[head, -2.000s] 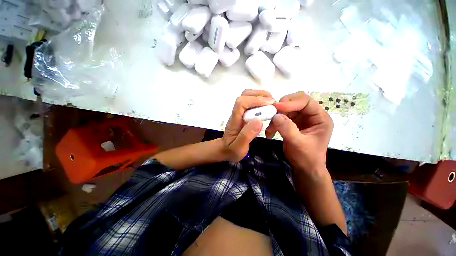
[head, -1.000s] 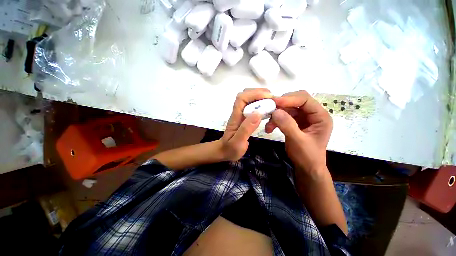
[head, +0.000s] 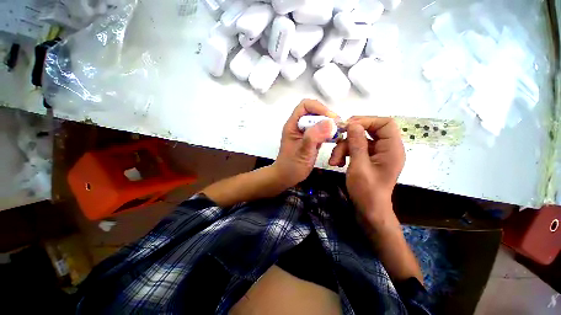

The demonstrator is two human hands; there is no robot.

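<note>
My left hand [head: 300, 144] holds a small white case [head: 310, 122] above the table's front edge, its thumb across the case. A small blue patch shows at the case's right end, between the hands. My right hand [head: 372, 147] is right beside it, thumb and index finger pinched together at that end. Whether a thin piece is between those fingertips is too small to tell. Many white cases [head: 264, 74] lie in a loose pile behind the hands.
Translucent film pieces [head: 486, 80] lie at the right. Small dark dots [head: 425, 131] sit on a yellowish strip beside my right hand. A crumpled clear bag [head: 92, 67] lies at the left. Orange stool [head: 101, 184] and reddish stool [head: 534, 237] stand below the table; a box holds bluish material [head: 430, 252].
My left hand has risen slightly and its thumb now lies across the case. A blue patch now shows at the case's right end. My right thumb and finger have closed together there.
</note>
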